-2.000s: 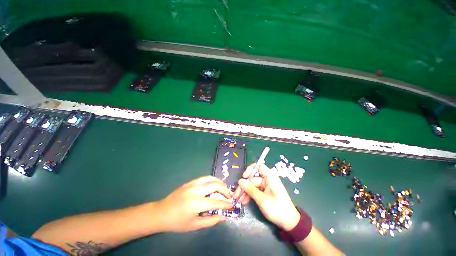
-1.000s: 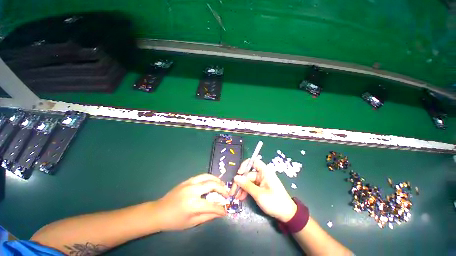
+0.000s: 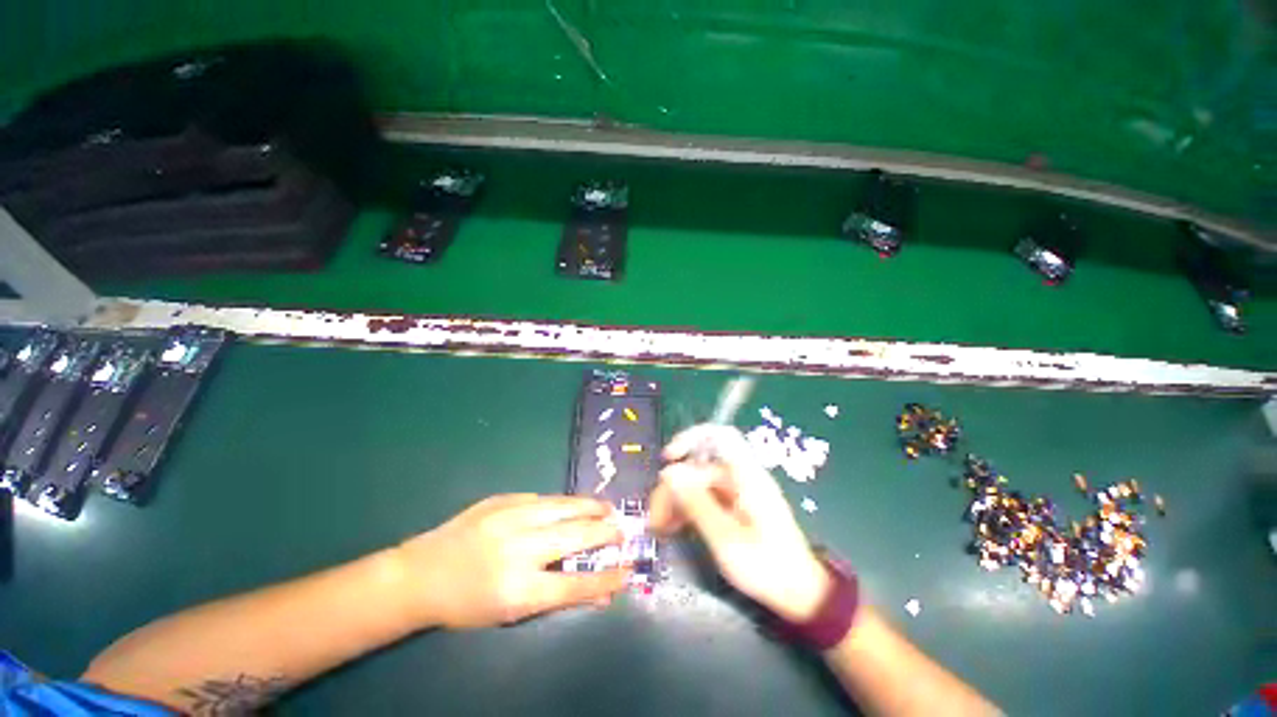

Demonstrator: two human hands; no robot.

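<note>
A black phone body lies on the dark green bench in front of me, with small white and orange marks on its face and a shiny board section at its near end. My left hand rests at that near end, its fingers over the board section and its left edge. My right hand is just right of the phone body, blurred, pinching pale tweezers whose upper end points up. The tweezer tips are hidden or blurred at the fingers.
White pieces lie right of the phone. Copper-and-black parts lie far right, with a smaller clump. Phone bodies stand in a row at left. Beyond the white-edged rail, spaced phones and black trays sit on the green conveyor.
My right hand has shifted slightly off the board section and now blurs with movement. My left fingers have straightened over the phone's near end. The whole view has shifted slightly.
</note>
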